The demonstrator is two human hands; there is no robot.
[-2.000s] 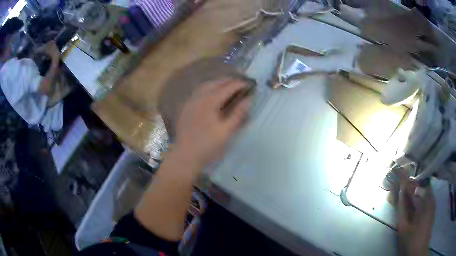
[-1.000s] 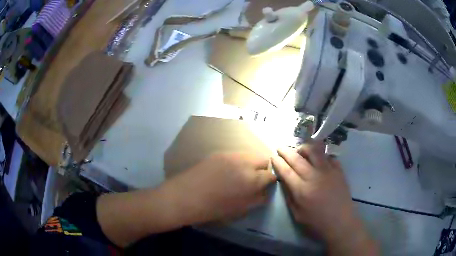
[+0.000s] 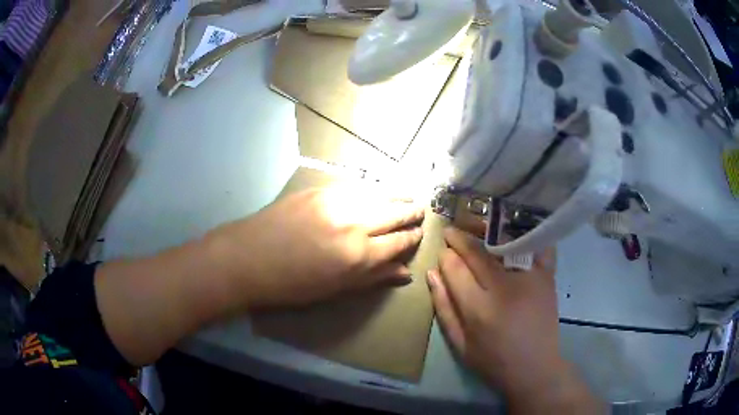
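Observation:
A brown fabric piece [image 3: 356,332] lies flat on the white table, its upper right edge at the needle area [image 3: 442,198] under the bright lamp. My left hand [image 3: 340,235] rests on it, fingers spread and pointing right. My right hand [image 3: 494,300] lies right of it, fingertips at its right edge below the presser foot. Neither hand visibly grips the piece. The white sewing machine head [image 3: 519,113] stands at the right and hides part of my right fingers.
A stack of brown pieces [image 3: 73,162] lies at left on the tan board. Other brown pieces [image 3: 324,73] lie behind the needle. A narrow tan strip [image 3: 180,49] with a white tag [image 3: 212,50] lies at the back left. Dark red snips [image 3: 631,246] show partly at right.
My left hand left the stack for the machine. The brown piece was first angled left of the needle and now reaches under the foot. Both hands are now on or beside it. The view has shifted.

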